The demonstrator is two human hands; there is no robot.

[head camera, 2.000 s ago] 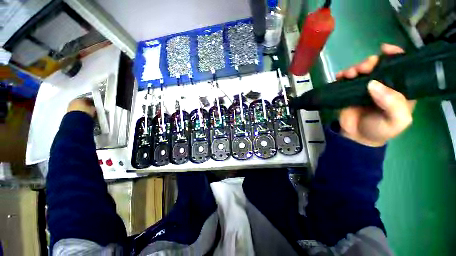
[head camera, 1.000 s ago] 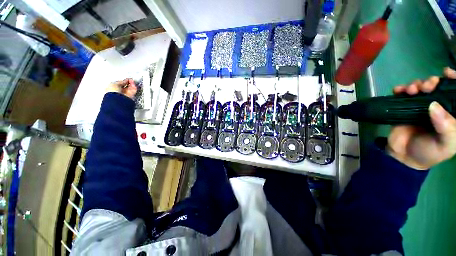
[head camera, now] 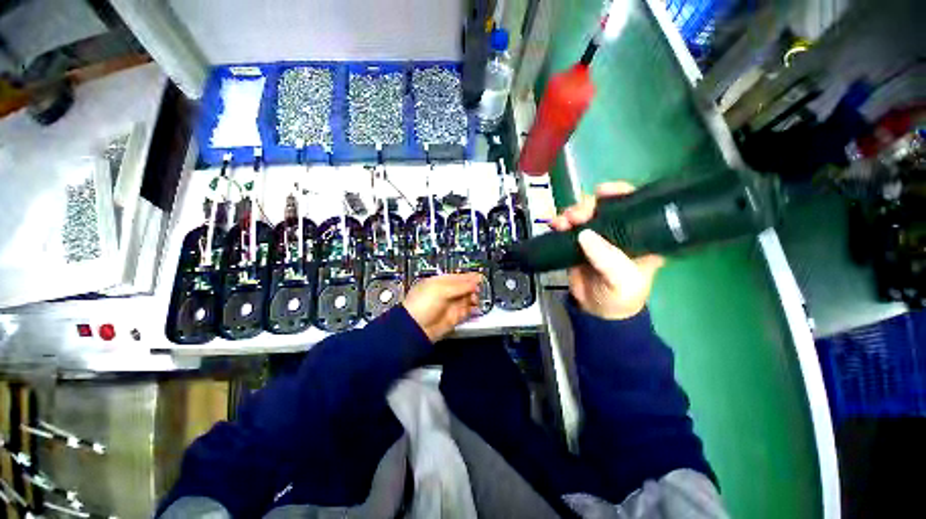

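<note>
A row of several black housings (head camera: pixel 339 302) lies side by side, with green boards, thin wires and white strips at their far halves. My right hand (head camera: pixel 615 272) is shut around a dark electric screwdriver (head camera: pixel 665 217), held nearly level with its tip pointing left over the rightmost housing (head camera: pixel 513 288). Whether the tip touches is unclear. My left hand (head camera: pixel 441 304) is over the near part of the housings second and third from the right, fingertips drawn together; anything small between them is not visible.
Blue bins (head camera: pixel 377 109) of silver pieces stand behind the housings, white parts in the leftmost. A clear bottle (head camera: pixel 495 86) and a red bottle-shaped object (head camera: pixel 556 120) are at the back right. A white machine (head camera: pixel 61 269) is at left, a green conveyor (head camera: pixel 701 350) at right.
My left hand has moved from the machine top at left to the right end of the row. The right hand still holds the screwdriver by the rightmost housing. The camera view has shifted.
</note>
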